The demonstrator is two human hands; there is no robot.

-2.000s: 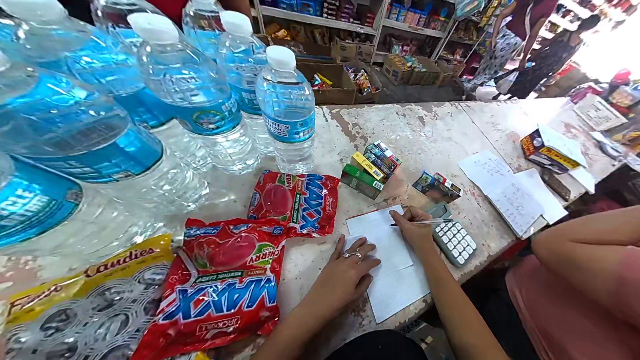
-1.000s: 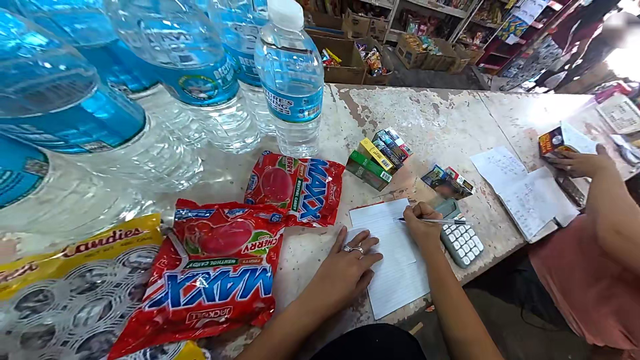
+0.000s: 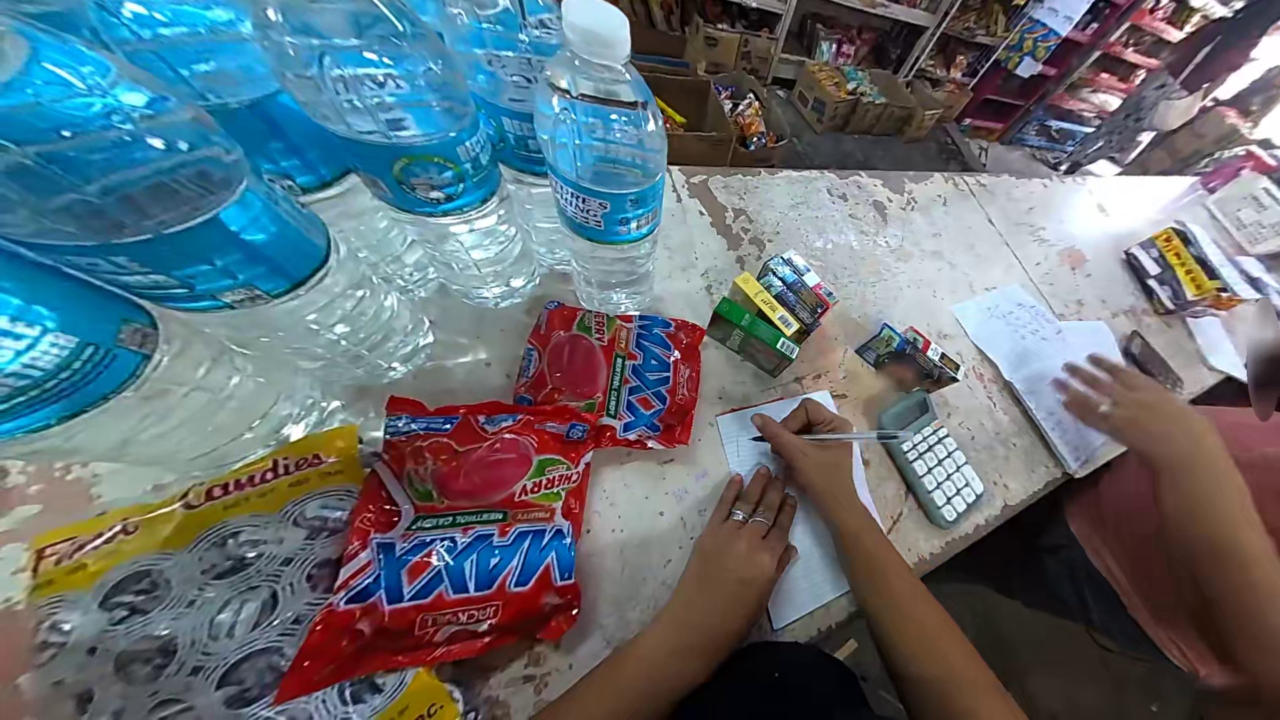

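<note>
My right hand [image 3: 815, 455] grips a thin pen [image 3: 850, 436], its tip on the upper part of a lined paper pad [image 3: 815, 570]. Flat on the pad's left edge rests my left hand [image 3: 750, 525], with rings on its fingers and nothing held. A grey calculator [image 3: 935, 460] with white keys lies just right of the pad. Small cigarette packs [image 3: 765, 315] stand in a group beyond the pad, and more small packs [image 3: 910, 355] are above the calculator. Left of my hands lie two red bags of Maxx candy [image 3: 480, 530], [image 3: 615, 375].
Large water bottles [image 3: 600, 160] crowd the worn counter [image 3: 850, 220] at the left, behind a yellow candy bag [image 3: 200, 580]. At the right, a person's hand [image 3: 1130, 405] is over an open notebook [image 3: 1040, 360]. Cardboard boxes [image 3: 825, 95] and shelves stand beyond.
The other person's hand has moved from the dark and yellow pack at the right to the notebook. My right hand and pen have shifted left on the pad.
</note>
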